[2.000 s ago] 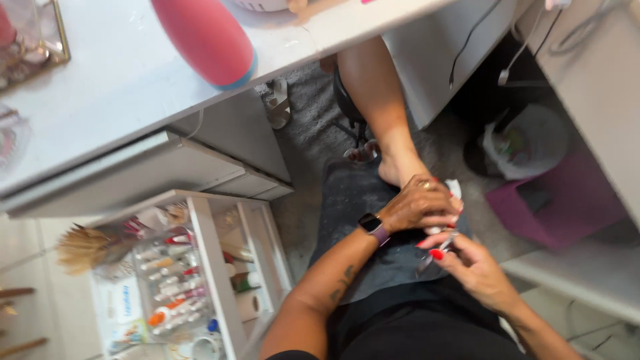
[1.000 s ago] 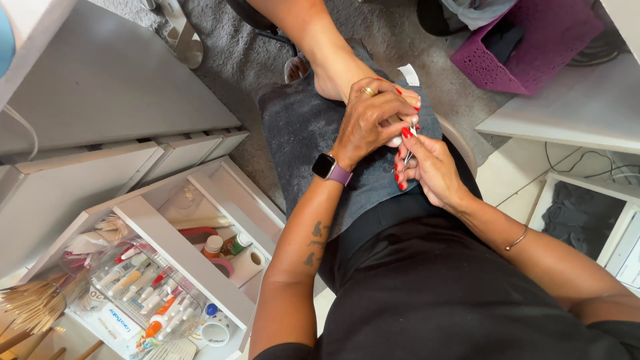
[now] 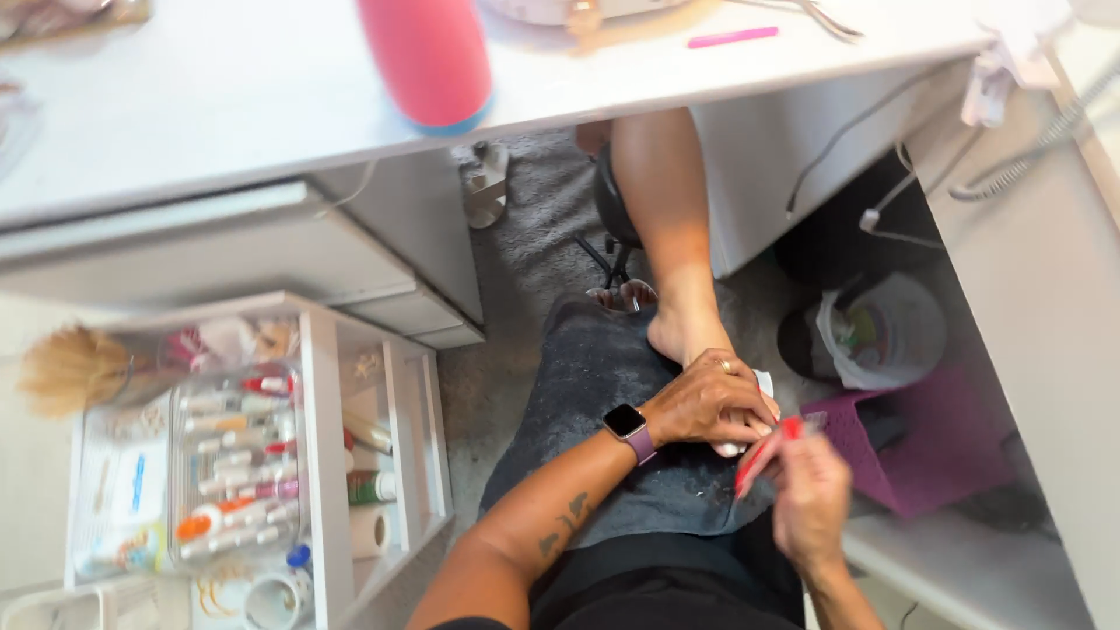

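Another person's bare foot (image 3: 691,325) rests on a dark towel (image 3: 604,394) spread over my lap, its toes toward me. My left hand (image 3: 713,402), with a ring and a watch on the wrist, is closed around the front of this foot near the toes. Just right of the toes, my right hand (image 3: 805,481) is blurred, its red-nailed fingers bent together; a small tool seems to be between them, but its kind cannot be made out. A white scrap (image 3: 764,382) lies beside the foot.
A white table (image 3: 262,96) with a pink bottle (image 3: 433,66) spans the top. At left, an open drawer unit (image 3: 324,455) holds bottles and brushes. A lined bin (image 3: 884,332) and a purple basket (image 3: 927,446) stand at right. Cables (image 3: 862,131) hang at upper right.
The view has shifted, bringing the tabletop back into sight. My left hand stays on the foot. In the frame from a second ago, my right hand held a small metal tool at the toes.
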